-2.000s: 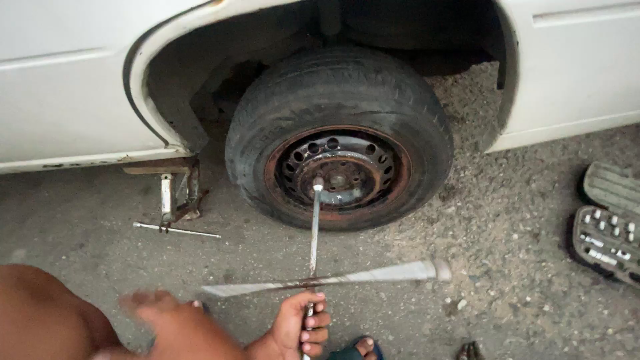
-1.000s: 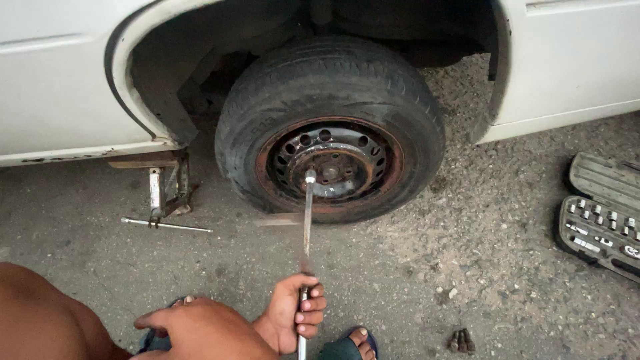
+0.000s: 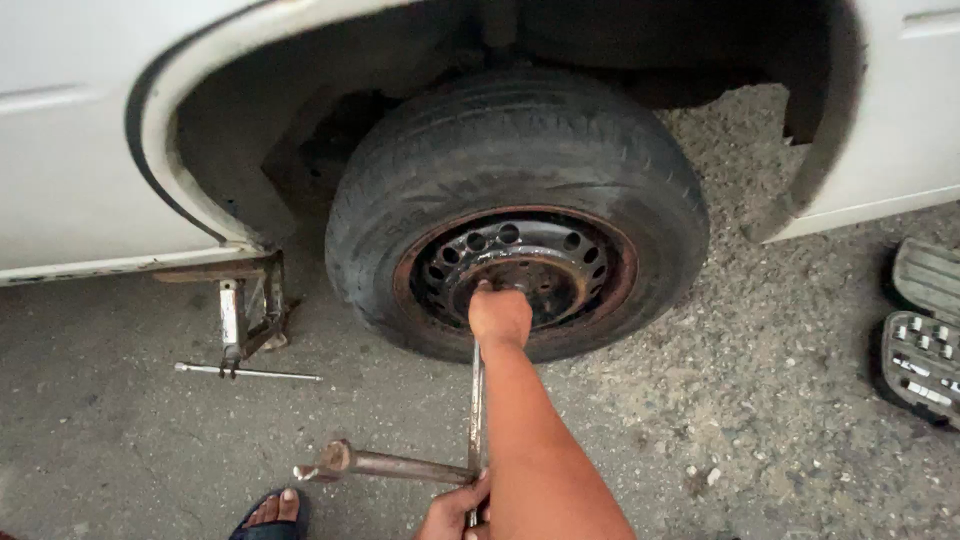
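My right hand is closed around the wheel end of a four-way lug wrench, in front of the rusty steel rim's hub. My fist hides the wrench's tip and part of the hub. At the bottom, my left hand grips the wrench close to its crossing, partly hidden behind my right forearm. One cross arm points left and ends in a rusty socket. The worn black tire is in the wheel arch of a white vehicle.
A scissor jack stands under the sill, left of the wheel, with a metal rod at its base. An open socket-set case lies at the right edge. A foot in a dark sandal is at lower left.
My right hand has moved from the lower left up to the wrench's wheel end. My left hand keeps hold of the wrench. The view has come closer to the wheel.
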